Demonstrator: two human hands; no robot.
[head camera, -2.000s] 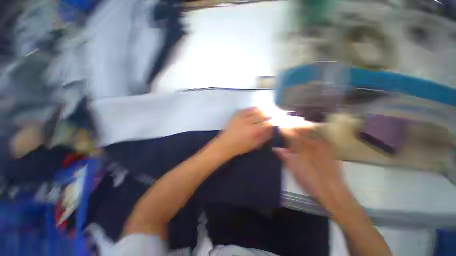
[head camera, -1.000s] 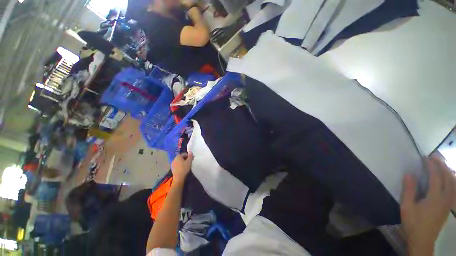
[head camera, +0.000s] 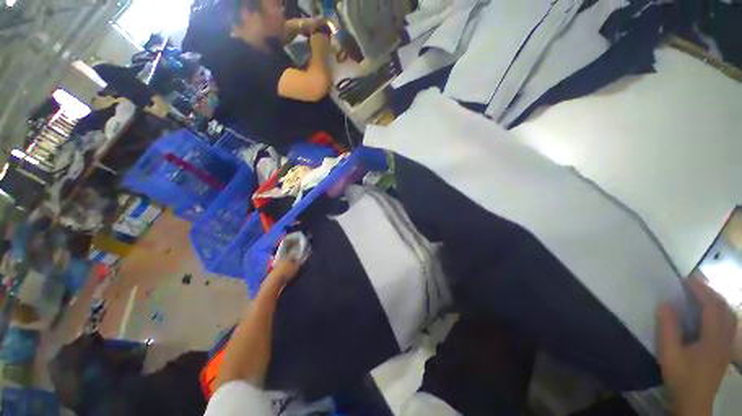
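My left hand (head camera: 289, 253) grips the edge of a navy panel (head camera: 321, 305) with a light grey part, held out at the left over my lap. My right hand (head camera: 700, 345) is at the right edge of the view, on the end of a light grey panel (head camera: 545, 191) that lies on the table. Navy cloth (head camera: 521, 268) runs along its near side and hangs off the table. My right fingertips press at the panel's end; part of this hand is cut off by the picture's edge.
A stack of grey and navy cut pieces (head camera: 496, 57) lies on the white table (head camera: 618, 122) at the back. Blue crates (head camera: 216, 223) stand at the left, one holding scraps. Another person in a dark shirt (head camera: 256, 81) sits beyond them.
My left hand has moved slightly left and lifted the navy panel, so more of its navy and grey cloth shows. My right hand stays at the grey panel's end. The view has shifted slightly.
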